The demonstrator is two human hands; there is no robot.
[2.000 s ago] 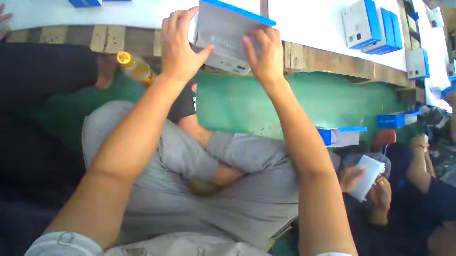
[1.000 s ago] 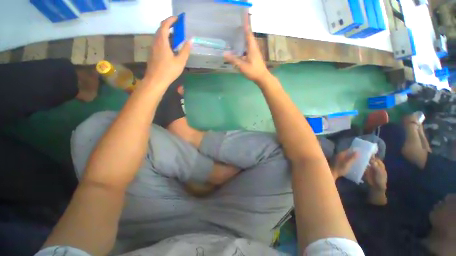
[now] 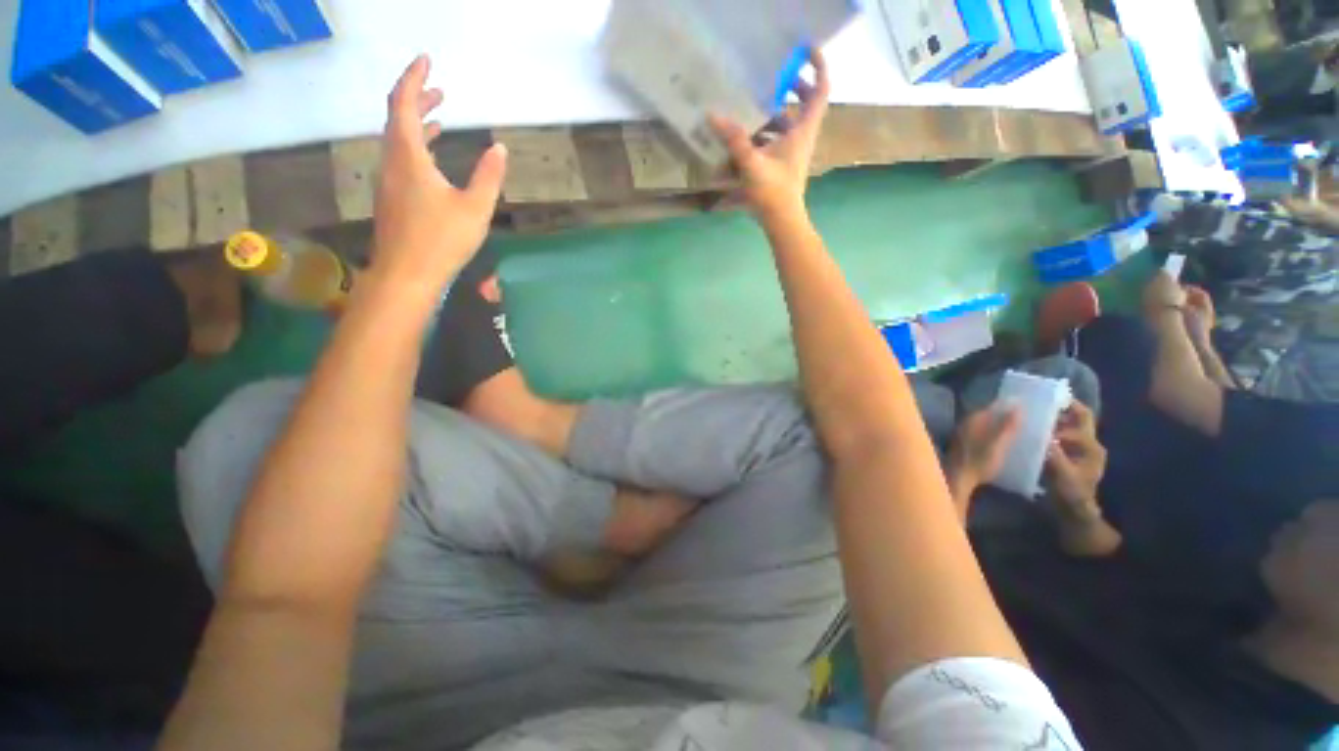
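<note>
An open retail carton point(image 3: 698, 74), white with a blue edge, is tilted over the front edge of the white-topped pallet, blurred and cut off by the top of the picture. My right hand point(image 3: 771, 147) holds its lower right corner, with the thumb on the near side and fingers by the blue flap. My left hand point(image 3: 430, 198) is off the carton to its left, empty, fingers apart, above the pallet's front edge. The carton's contents cannot be made out.
Closed blue cartons point(image 3: 162, 47) stand at the upper left, more point(image 3: 940, 33) at the upper right. A yellow-capped bottle point(image 3: 287, 272) is beside the wooden pallet edge point(image 3: 573, 165). At right a seated person holds a white part point(image 3: 1031, 429) near an open carton point(image 3: 947, 335).
My left hand has let go of the carton and moved left. The carton has tilted and shifted up in my right hand. The view has swung, showing more closed cartons at left.
</note>
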